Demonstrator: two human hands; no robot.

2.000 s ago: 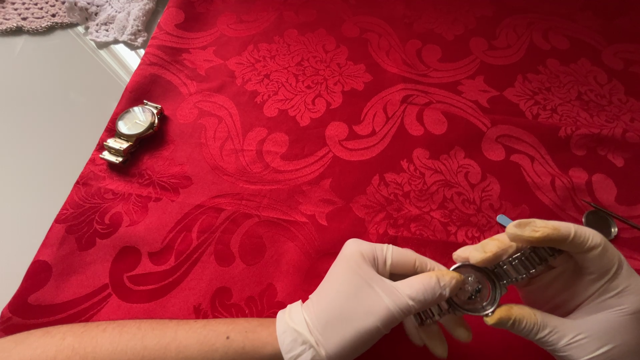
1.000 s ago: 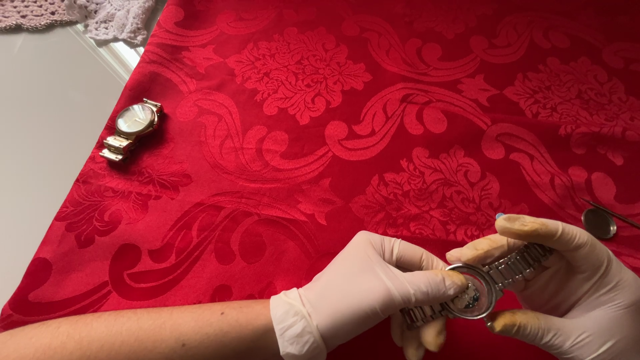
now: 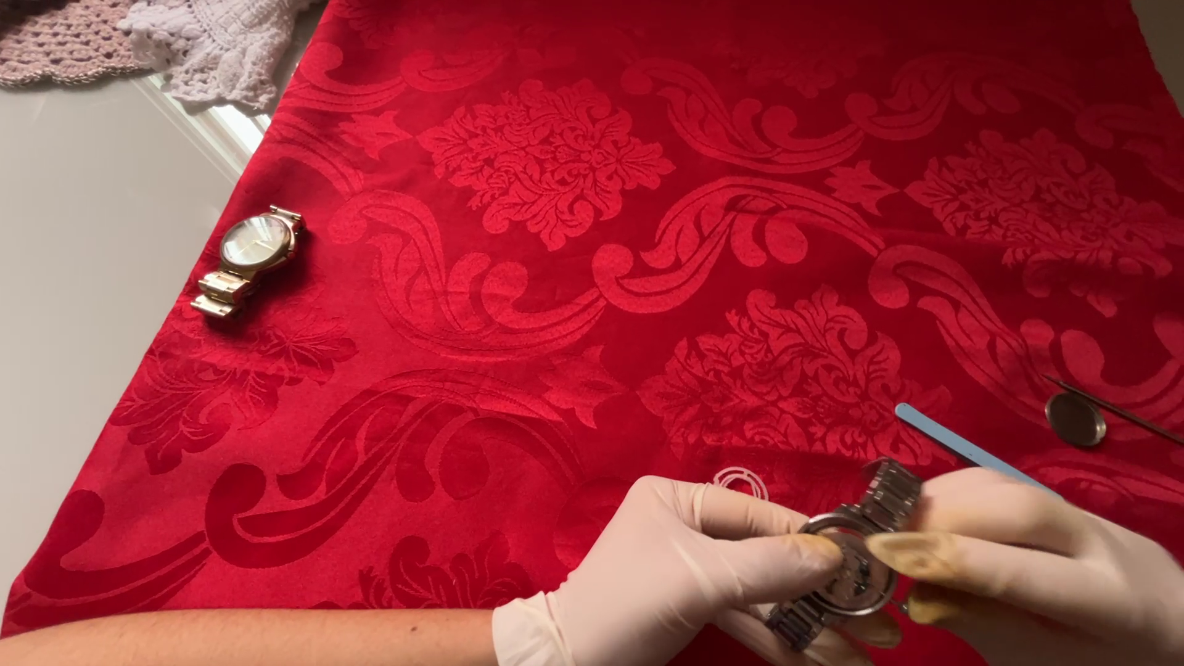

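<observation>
A silver-coloured wristwatch (image 3: 853, 566) with a metal link bracelet and its movement exposed is held low at the right. My left hand (image 3: 680, 564), in a pale glove, grips it from the left, its thumb over the exposed inside. My right hand (image 3: 1036, 564), gloved with yellowish-stained fingertips, is at the right side of the watch; its fingers are bent by the case and are slightly blurred, so whether they pinch anything is unclear. A white plastic ring (image 3: 743, 481) lies on the cloth just behind my left hand. Behind my right hand lies a blue flat strip (image 3: 962, 444), partly hidden.
A round metal case back (image 3: 1075, 419) and a thin metal tool (image 3: 1124, 412) lie at the right on the red damask cloth (image 3: 518, 324). A gold-coloured wristwatch (image 3: 256, 242) rests near its left edge. Crocheted doilies (image 3: 208, 46) lie at the upper left.
The watch has turned in my left hand, its bracelet now pointing more upward. My right hand has shifted right and its fingers have closed in by the case. The white ring and more of the blue strip now show.
</observation>
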